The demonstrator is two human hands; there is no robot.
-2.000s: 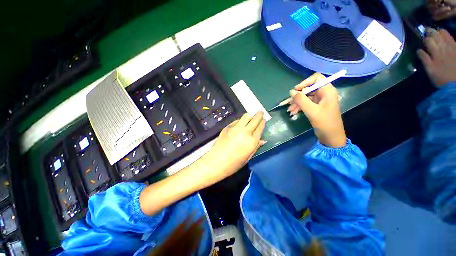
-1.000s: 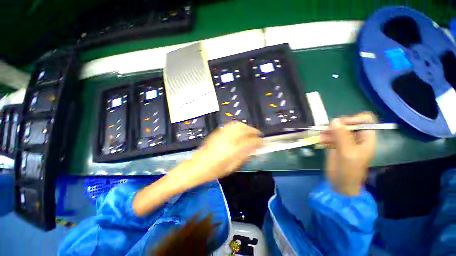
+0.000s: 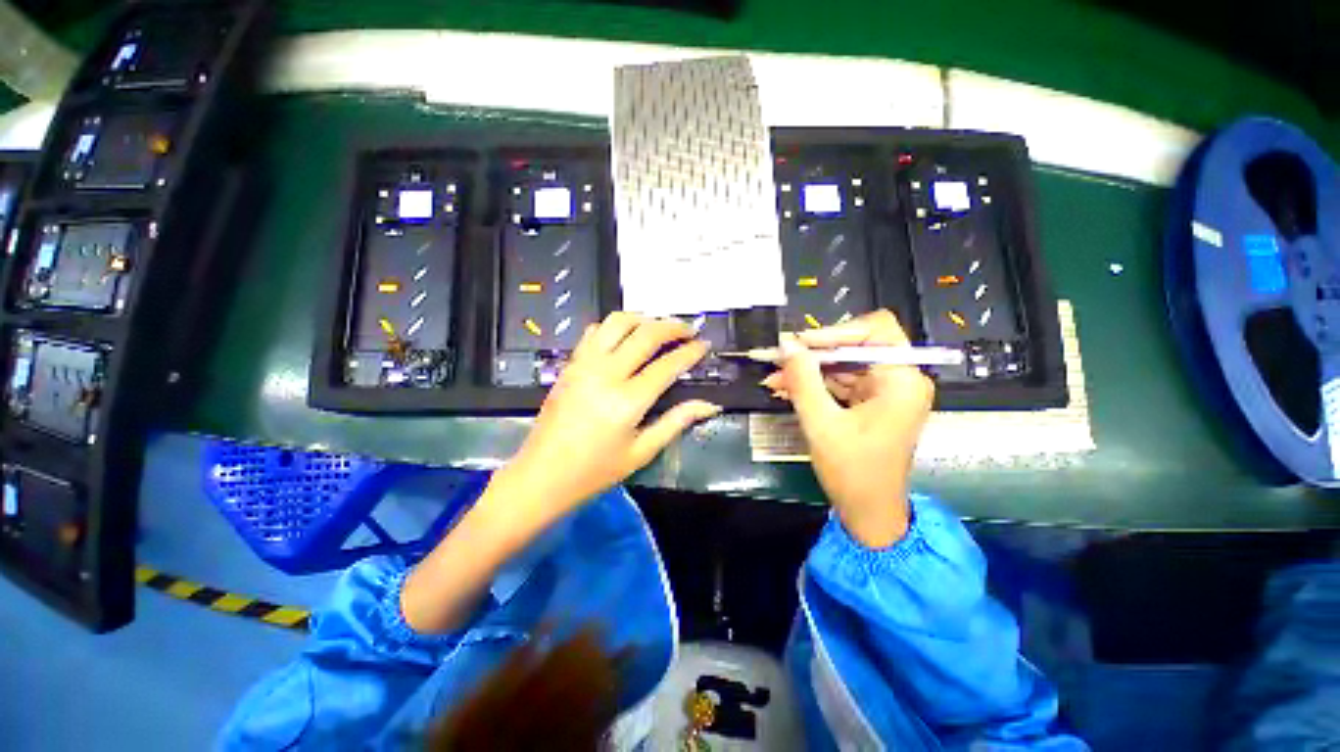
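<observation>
The black foam tray [image 3: 473,279] lies before me with several dark phone mid-frames side by side. A pale sticker sheet [image 3: 698,184] covers the upper part of the middle mid-frame [image 3: 711,353]. My right hand [image 3: 864,419] holds pale tweezers [image 3: 897,356], their dark tip pointing left at the lower end of that mid-frame. My left hand [image 3: 617,404] rests there from the left, fingers spread, with nothing seen in it. Any small piece at the tip is too small to tell. A second sticker sheet [image 3: 941,436] lies under the tray's right front edge.
Another black tray with mid-frames [image 3: 110,345] stands at the left. A blue reel [image 3: 1249,316] lies at the right. A white rail [image 3: 514,74] runs behind the tray. A blue stool [image 3: 287,500] is below the bench edge, near yellow-black floor tape [image 3: 221,597].
Both hands have moved from the second sheet at the tray's right front to the middle mid-frame. The tweezers stay in my right hand. The view has shifted, showing more of the left tray.
</observation>
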